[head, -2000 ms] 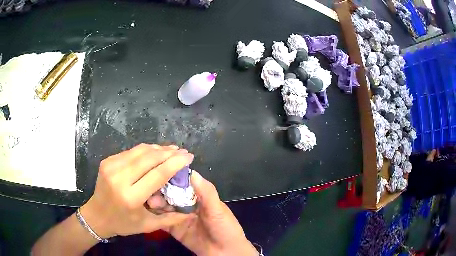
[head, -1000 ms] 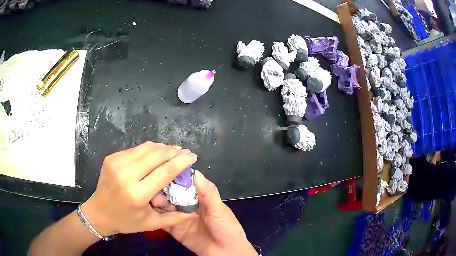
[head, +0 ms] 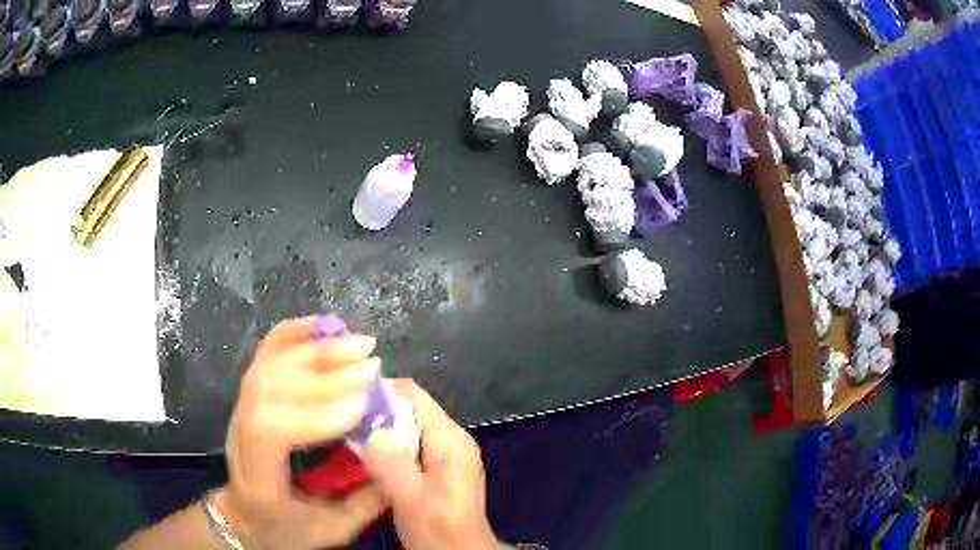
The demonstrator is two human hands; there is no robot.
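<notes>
My left hand (head: 306, 419) and my right hand (head: 441, 473) are together at the table's near edge, both blurred. Between them they hold a joined piece (head: 378, 414), with purple showing at the top and white below. My fingers cover much of it. The glue bottle (head: 384, 193) lies mid-table, its pink-purple nozzle pointing away. Several loose white-and-grey parts (head: 605, 185) lie in a group right of the bottle. Several purple parts (head: 731, 140) lie among and beside them, near the carton tray.
The carton tray (head: 790, 290), heaped with white-and-grey parts, stands at the right edge. Blue crates (head: 930, 150) are beyond it. A stained paper sheet (head: 97, 344) with gold strips (head: 111, 197) lies at left. Finished pieces in rows (head: 134, 19) stand at the far side. A red stool (head: 709, 384) shows below the edge.
The view has shifted, showing more of the finished rows. My hands have changed their hold: my left hand is more upright, its fingers over the purple end, and the grey end no longer shows.
</notes>
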